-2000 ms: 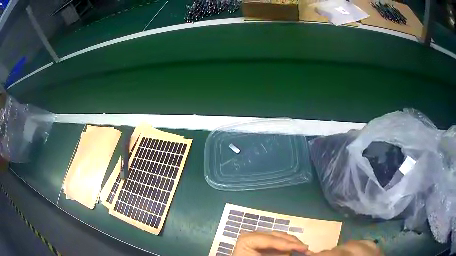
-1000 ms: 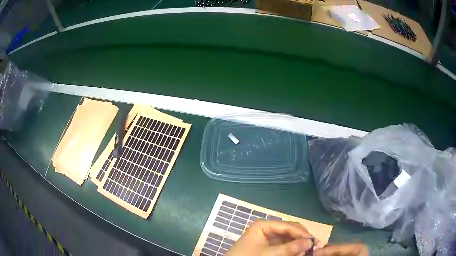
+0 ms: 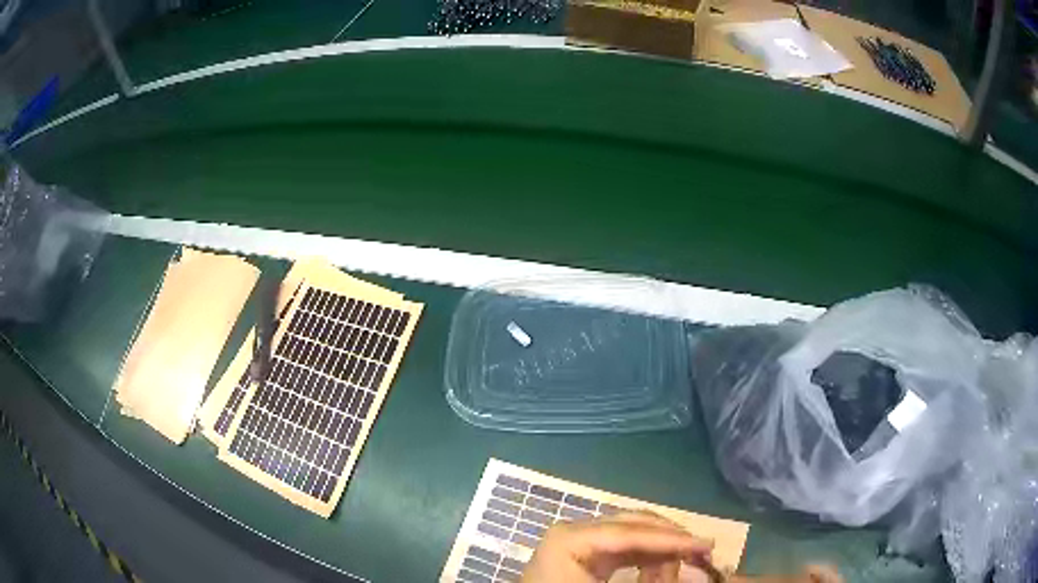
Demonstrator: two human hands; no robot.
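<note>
My left hand (image 3: 620, 549) is at the bottom edge, over the near backing sheet (image 3: 728, 535) with its rows of dark adhesive pads (image 3: 518, 512). Its fingertips pinch a small dark part (image 3: 713, 567), partly hidden by the fingers. My right hand (image 3: 797, 576) is mostly cut off by the bottom edge; only some fingers show, close to the left fingertips, and what they hold cannot be told. A clear plastic tray (image 3: 569, 413) behind the sheet holds one small white piece (image 3: 519, 334).
Spare pad sheets (image 3: 324, 387) lie at left with a dark strip tool (image 3: 265, 325) across them. A plain tan stack (image 3: 188, 342) lies farther left. A clear bag of dark parts (image 3: 774, 444) stands at right. A white rail (image 3: 455, 268) runs behind.
The view has shifted and tilted. Compared with a second ago, both hands sit slightly lower in the picture and the right hand is more cut off. They remain close together.
</note>
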